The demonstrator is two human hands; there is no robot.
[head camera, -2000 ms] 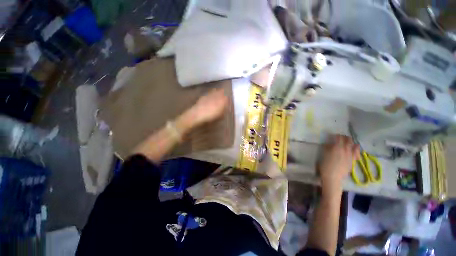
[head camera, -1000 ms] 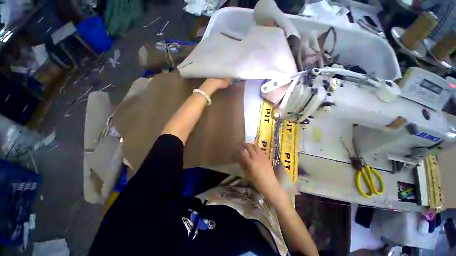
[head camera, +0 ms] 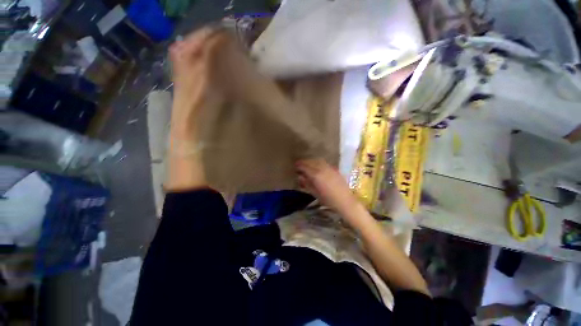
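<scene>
A large brown panel (head camera: pixel 248 140) lies left of the yellow tapes, its far left part lifted and folded over, blurred by motion. My left hand (head camera: pixel 202 54) is raised at the upper left and grips the panel's lifted edge. My right hand (head camera: pixel 316 178) is at the panel's near right side, fingers bent on its edge; whether it pinches the sheet is unclear. A pale grey-beige panel (head camera: pixel 344 38) lies beyond the brown one, reaching toward the needle area. The presser foot is not clearly visible.
The white sewing machine (head camera: pixel 535 89) stands at the right. Yellow printed tape (head camera: pixel 369 162) runs down the bed. Yellow-handled scissors (head camera: pixel 526 216) lie on the bed at right. A blue crate (head camera: pixel 73 216) stands on the floor at far left.
My left hand has moved left and up, lifting and folding the brown panel that lay flat. My right hand came from beside the scissors to the panel and stays there. The view has shifted.
</scene>
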